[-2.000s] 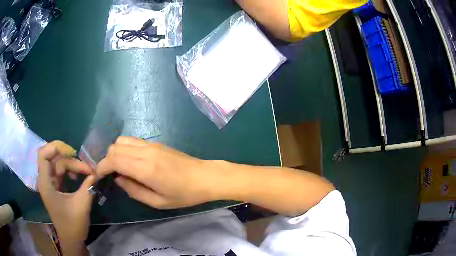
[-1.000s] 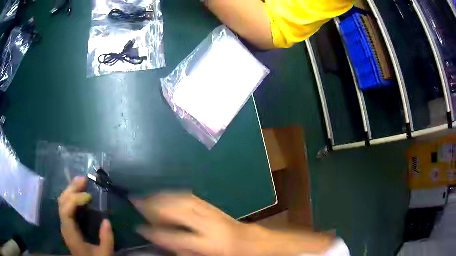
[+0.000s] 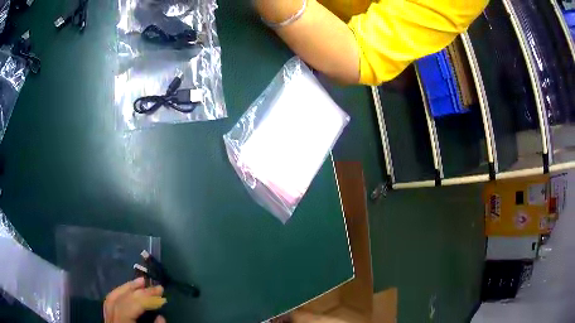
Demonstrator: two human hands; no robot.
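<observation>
A black USB cable (image 3: 165,277) lies bundled near the table's front edge, its metal-tipped plugs pointing up and left over the right end of a clear zip-lock bag (image 3: 94,262). The bag lies flat and looks empty. My left hand (image 3: 133,304) is at the bottom edge, partly cut off, with yellow on one fingertip. Its fingers touch the cable's lower left side; whether they grip cable or bag is unclear. My right hand (image 3: 312,317) shows only as a sliver of skin at the bottom edge.
Packed cable bags (image 3: 167,91) lie at the back. A wrapped white bag stack (image 3: 290,135) is right of centre, below another person's yellow sleeve (image 3: 403,38). Another white stack (image 3: 38,277) is at left. Loose cables (image 3: 79,16) lie upper left. Rack rails (image 3: 441,182) stand at right.
My right hand has moved away from the cable to the bottom edge. My left hand is lower in view. The view has shifted, and the other person's arm reaches further in.
</observation>
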